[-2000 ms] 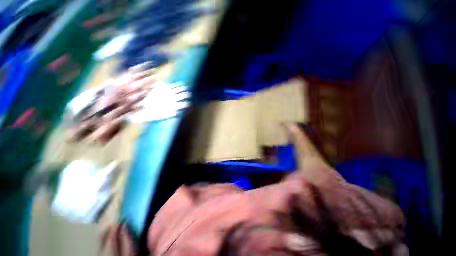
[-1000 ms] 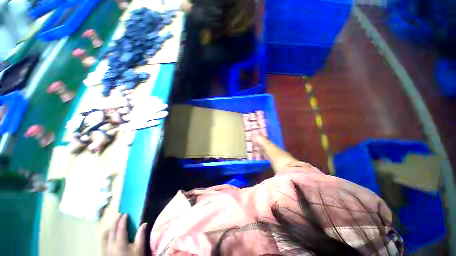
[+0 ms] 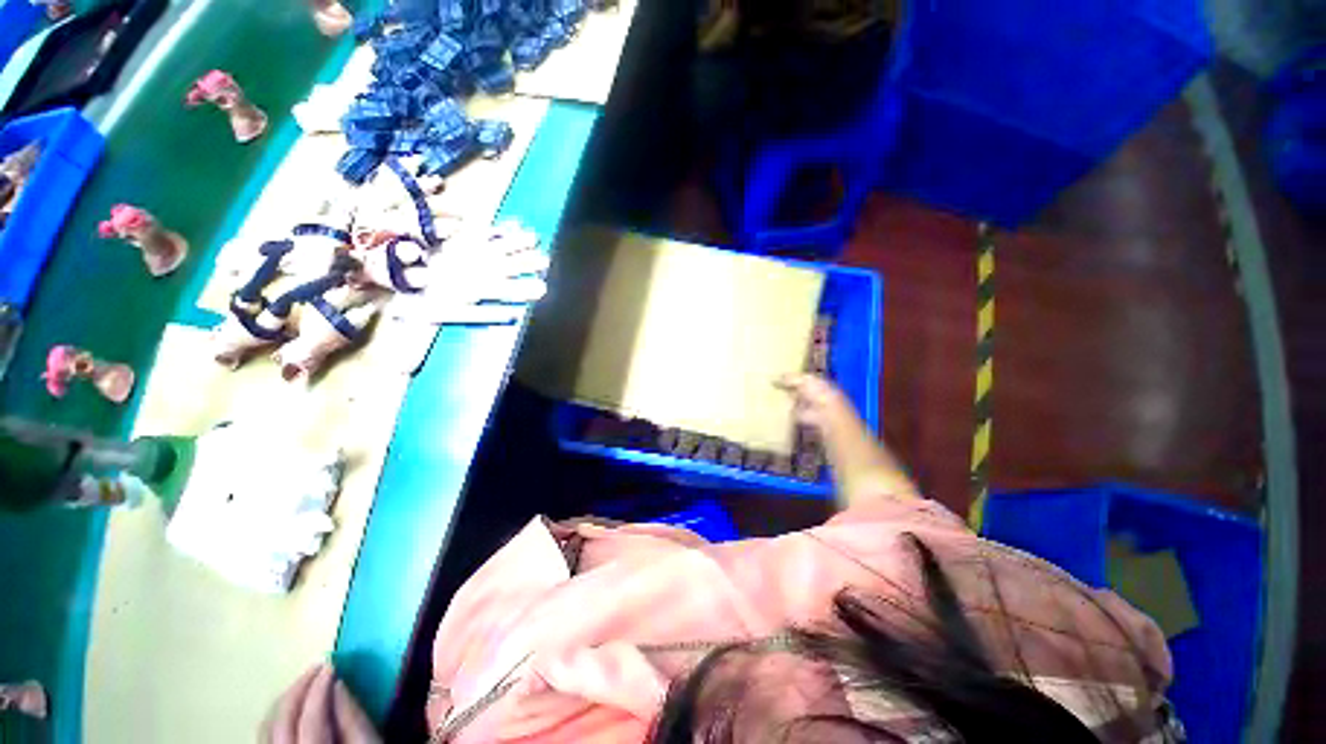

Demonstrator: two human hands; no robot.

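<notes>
A flat cardboard sheet (image 3: 698, 342) lies slightly tilted over a blue floor-level crate (image 3: 870, 349). Rows of small tan parts (image 3: 727, 454) show along its near and right edges. My right hand (image 3: 814, 404) is at the sheet's right edge, with the fingers closed on it. The arm reaches out from a pink sleeve. My left hand (image 3: 317, 709) rests at the teal bench edge (image 3: 422, 502), partly cut off by the bottom of the picture. No object shows in it.
White cloth-like press pad (image 3: 259, 502), flesh-coloured pieces with navy bands (image 3: 313, 298), a white knit glove (image 3: 487, 273) and navy parts (image 3: 436, 87) lie on the bench. Figure pieces (image 3: 143, 237) stand on the green belt. Other blue crates (image 3: 1040, 102) stand on the floor, one lower right (image 3: 1040, 516).
The cardboard sheet has shifted right over the crate and covers more of the tan parts. My right hand has moved from over the parts to its edge. The view has sharpened and shifted.
</notes>
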